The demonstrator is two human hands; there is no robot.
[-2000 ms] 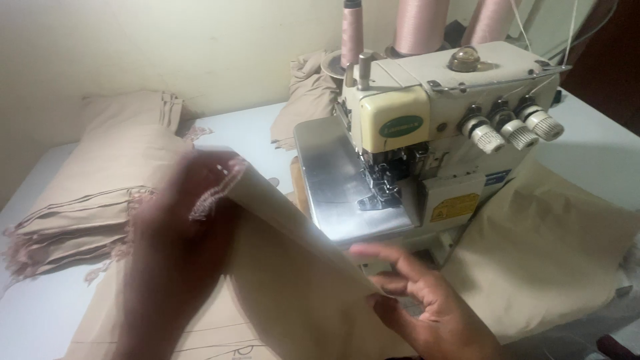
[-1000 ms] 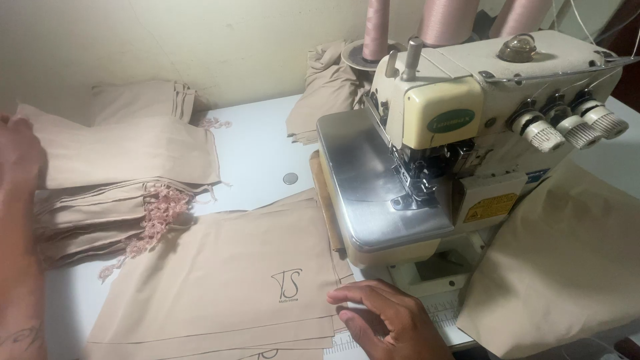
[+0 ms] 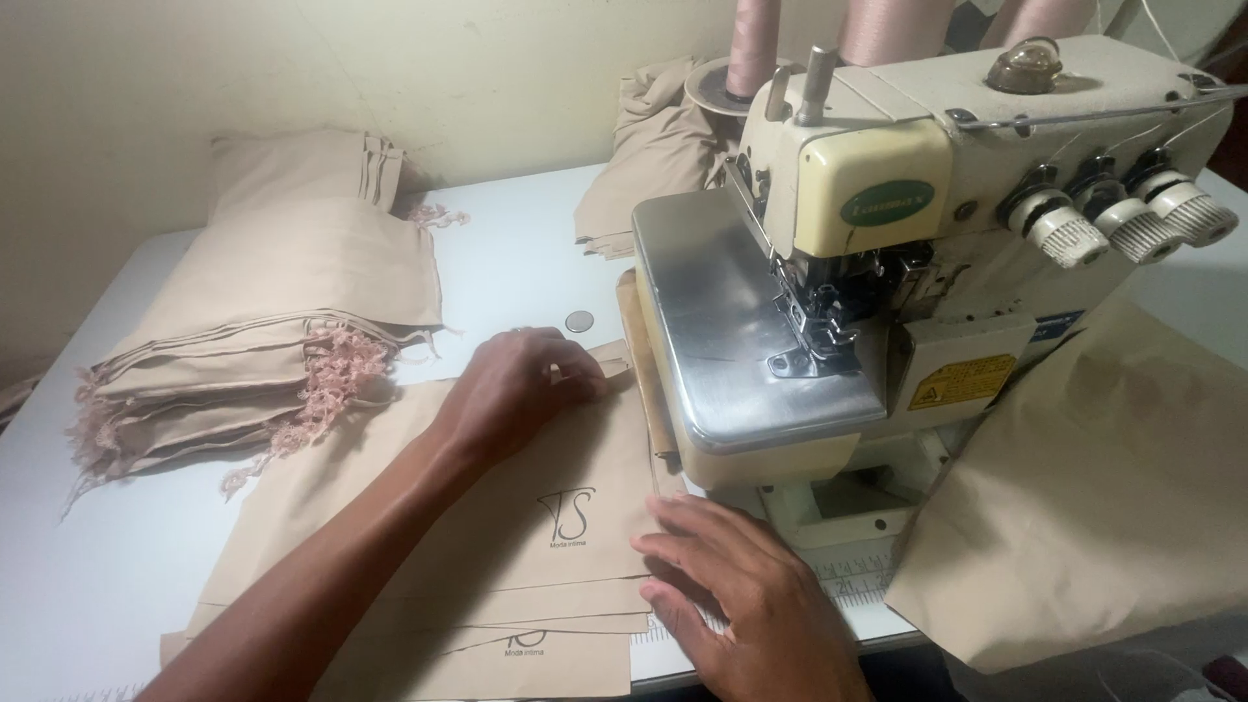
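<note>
Several flat beige fabric pieces (image 3: pixel 487 556) with printed lettering lie overlapped at the table's front. My left hand (image 3: pixel 526 380) rests at their upper edge, fingers curled down; whether it pinches a layer is hard to tell. My right hand (image 3: pixel 741 585) touches their right edge, fingers apart and nothing held. Just beyond it stands an overlock sewing machine (image 3: pixel 877 185) with a metal cloth plate (image 3: pixel 721 322) and presser foot (image 3: pixel 814 361). A stack of sewn beige pieces (image 3: pixel 292 263) with pink thread fringes (image 3: pixel 336 380) lies at the left.
Pink thread cones (image 3: pixel 892 29) stand behind the machine. Crumpled beige fabric (image 3: pixel 653 146) lies by the wall, a small round disc (image 3: pixel 579 321) on the white table (image 3: pixel 517 234). More beige fabric (image 3: pixel 1092 487) drapes at right, beside a measuring scale (image 3: pixel 858 575) along the front edge.
The piece both hands held up two seconds ago is no longer in them. My left hand has moved from the stack at the far left to the flat pieces; my right hand has stayed near their edge.
</note>
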